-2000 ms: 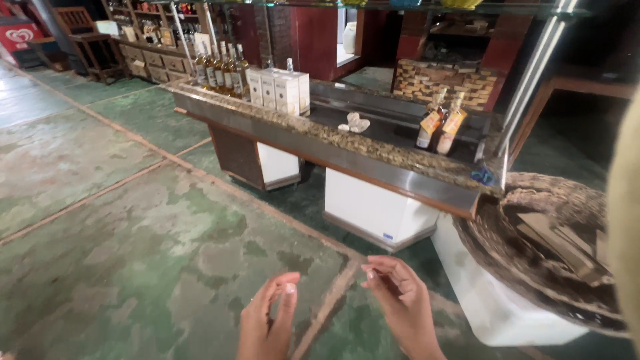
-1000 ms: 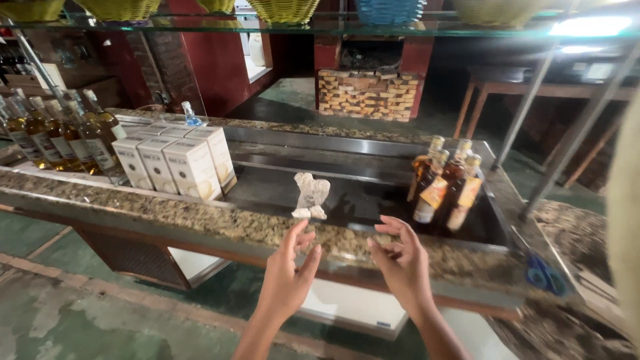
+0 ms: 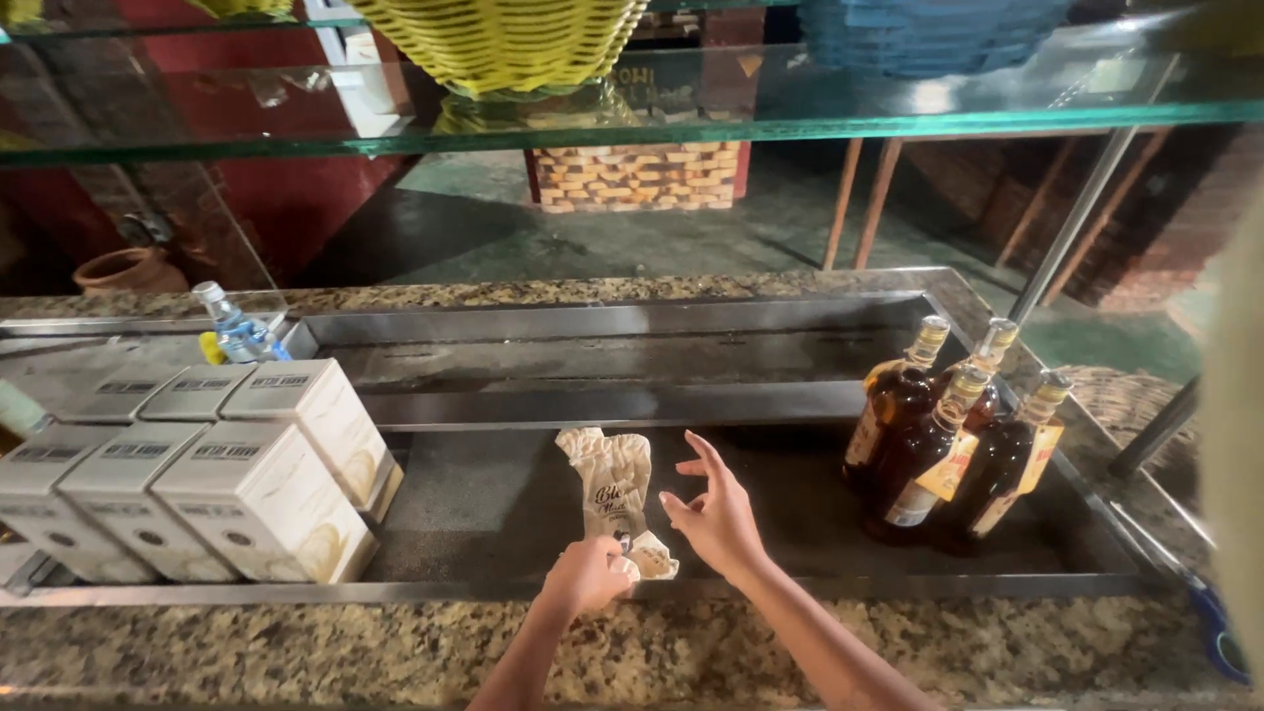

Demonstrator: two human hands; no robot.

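Observation:
A crumpled beige paper bag (image 3: 609, 479) with dark print lies in the dark recessed tray of the counter. My left hand (image 3: 591, 573) grips its lower end near the tray's front edge, fingers closed on the paper. Just right of the bag, my right hand (image 3: 713, 504) hovers with its fingers apart and holds nothing. Pale cartons (image 3: 262, 504) stand in rows to the left of the bag. To the right, several amber liquor bottles (image 3: 933, 444) stand grouped in the tray.
A glass shelf (image 3: 691, 131) crosses above the counter, bearing a yellow-green woven basket (image 3: 504, 39) and a blue basket (image 3: 928, 35). The speckled granite edge (image 3: 395, 652) runs along the front. A clear bottle (image 3: 237, 326) stands behind the cartons, and a metal post (image 3: 1096, 197) rises at the right.
The view has come much closer to the counter. My left hand, apart from the paper bag two seconds ago, has taken hold of it. The right hand remains raised beside it.

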